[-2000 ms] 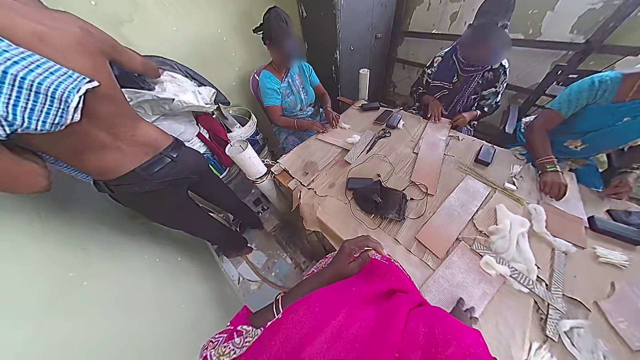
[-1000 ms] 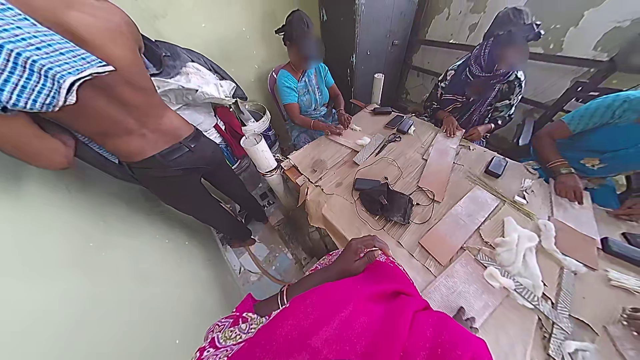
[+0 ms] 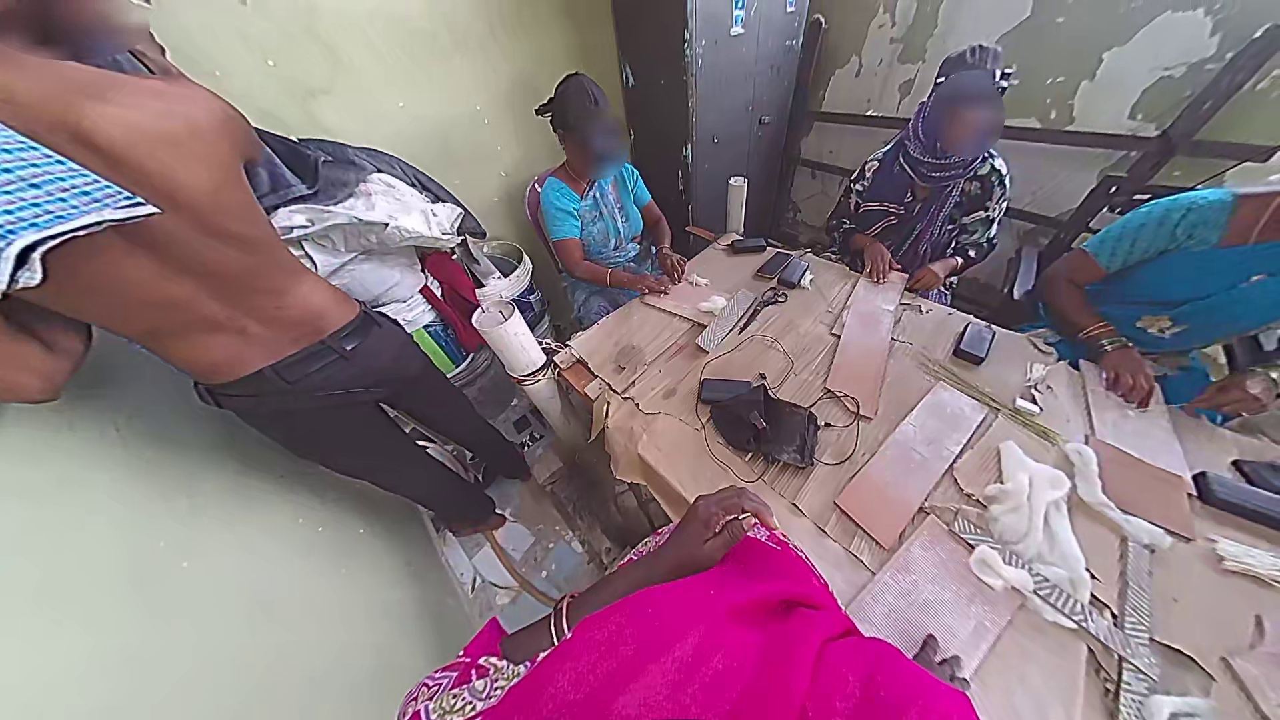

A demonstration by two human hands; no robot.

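My left hand (image 3: pixel 718 525) is curled at the upper edge of a bright pink cloth (image 3: pixel 690 640), with the edge between its fingers. The cloth covers my lap and much of the near foreground. Of my right hand (image 3: pixel 940 662) only some fingers show past the cloth; they rest on the lower edge of a ribbed, pinkish flat board (image 3: pixel 935 590). The rest of that hand is hidden. Beyond this board lies a longer flat board (image 3: pixel 912 462). White cotton wool (image 3: pixel 1035 510) lies to the right, across grey striped strips (image 3: pixel 1135 600).
Cardboard covers the table (image 3: pixel 650 440). On it are a black pouch with a cable (image 3: pixel 765 425), scissors (image 3: pixel 765 305), a black case (image 3: pixel 973 343) and thin sticks (image 3: pixel 990 400). Three people sit around it, hands at boards. A person (image 3: pixel 270 290) stands left, near a white pipe (image 3: pixel 510 338) and bucket (image 3: pixel 515 280).
The view has shifted a little. My left hand stays at the pink cloth's edge and my right fingers stay on the near board.
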